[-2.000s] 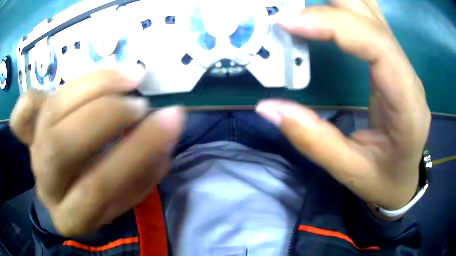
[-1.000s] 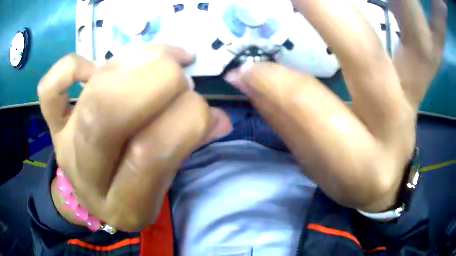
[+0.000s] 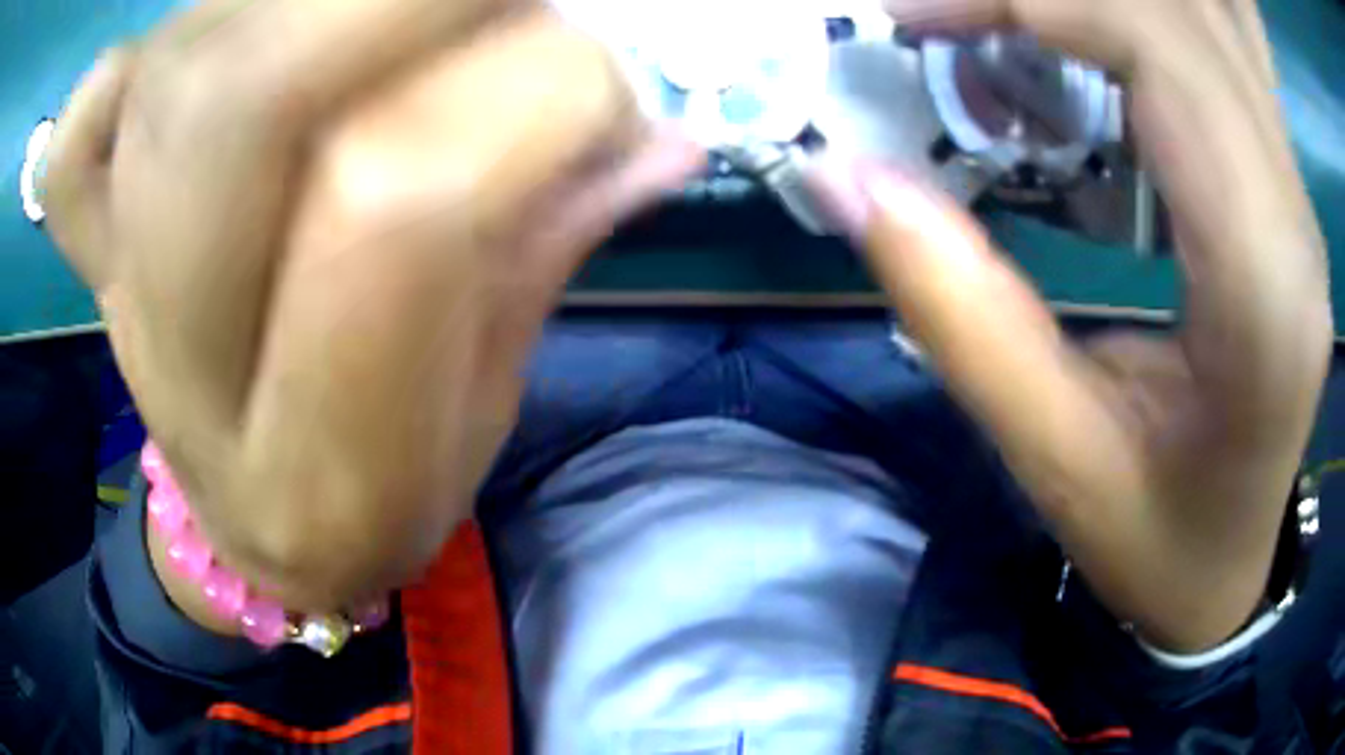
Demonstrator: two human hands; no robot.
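The silver-white mounting plate [image 3: 870, 103] lies at the top of the view, partly hidden by both hands. A round unit [image 3: 738, 89] with bluish reflections shows near the middle, and another round unit [image 3: 1021, 92] with a pale ring and darker centre shows to the right. A small dark terminal [image 3: 726, 174] is at the middle unit's lower edge. My left hand [image 3: 354, 266] is blurred, its fingers curled, with fingertips close to that terminal; whether it pinches anything is unclear. My right hand [image 3: 1121, 325] spans the plate's right part, thumb at the lower edge and index finger above.
A loose disc [image 3: 37, 170] with a pale face lies at the far left, partly behind my left hand. The blue-green bench [image 3: 679, 258] ends in a pale front edge just before my lap.
A right-hand unit with a darker centre has come into view. My left hand has moved up and right over the plate's left part. My right thumb has moved right, off the middle terminal.
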